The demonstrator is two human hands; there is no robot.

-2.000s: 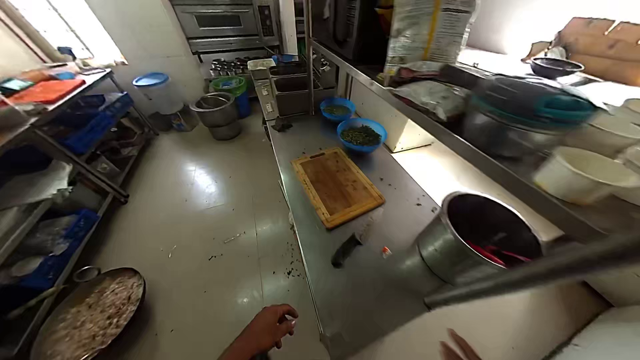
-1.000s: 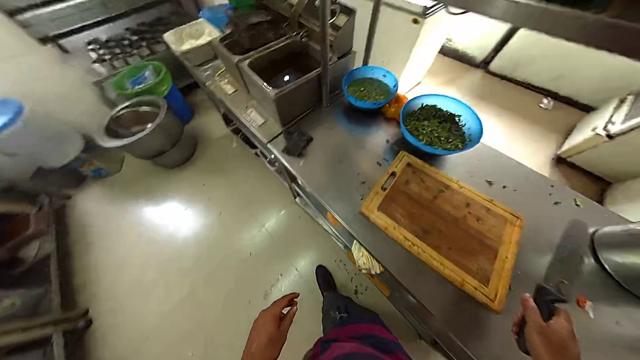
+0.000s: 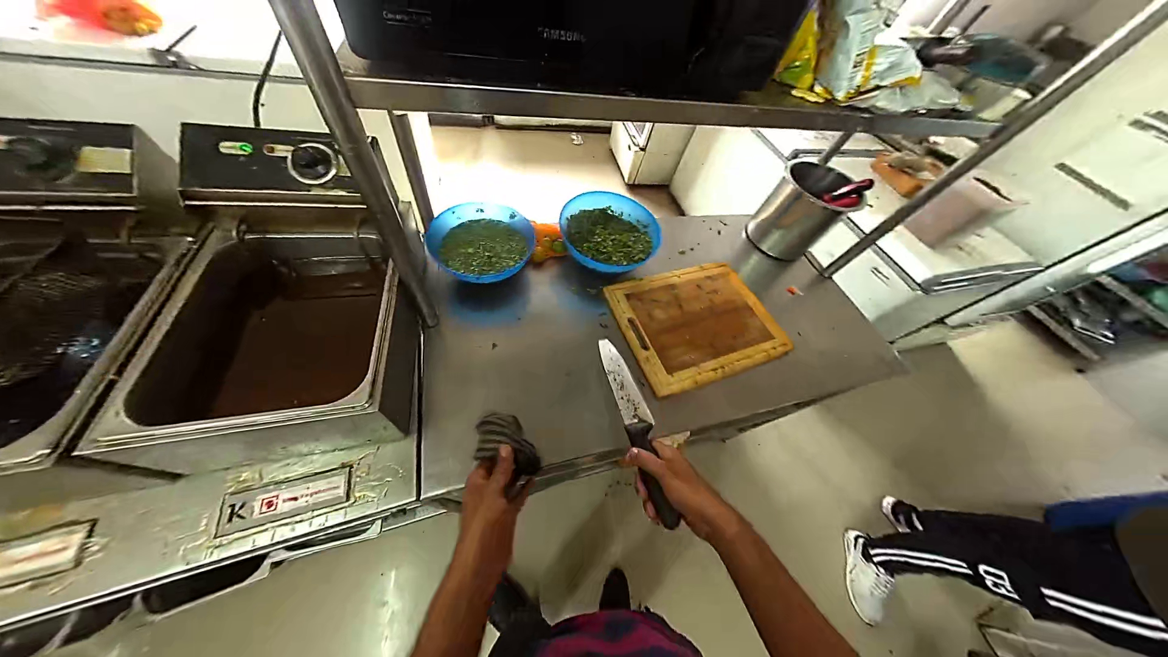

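My right hand (image 3: 671, 479) grips the black handle of a kitchen knife (image 3: 625, 388); its blade points away from me, with dark bits stuck on it. My left hand (image 3: 497, 488) holds a dark striped cloth (image 3: 505, 441) at the steel counter's front edge. Right of the blade lies a wooden cutting board (image 3: 698, 326) with a lighter border, stained in the middle. Behind are two blue bowls, the left one (image 3: 481, 242) with finely cut greens, the right one (image 3: 610, 232) with darker chopped leaves. An orange thing (image 3: 547, 243) sits between them.
Deep fryers with dark oil (image 3: 292, 342) stand at left. A steel post (image 3: 356, 146) rises beside the bowls, under a shelf with a black microwave (image 3: 584, 46). A steel pot (image 3: 792, 214) with red-handled tools is at the counter's right. A person's legs (image 3: 958, 547) show at lower right.
My left hand, empty one second ago, now holds the dark cloth. The knife was in my right hand one second ago, right of the board; now it is left of it. The view has swung strongly.
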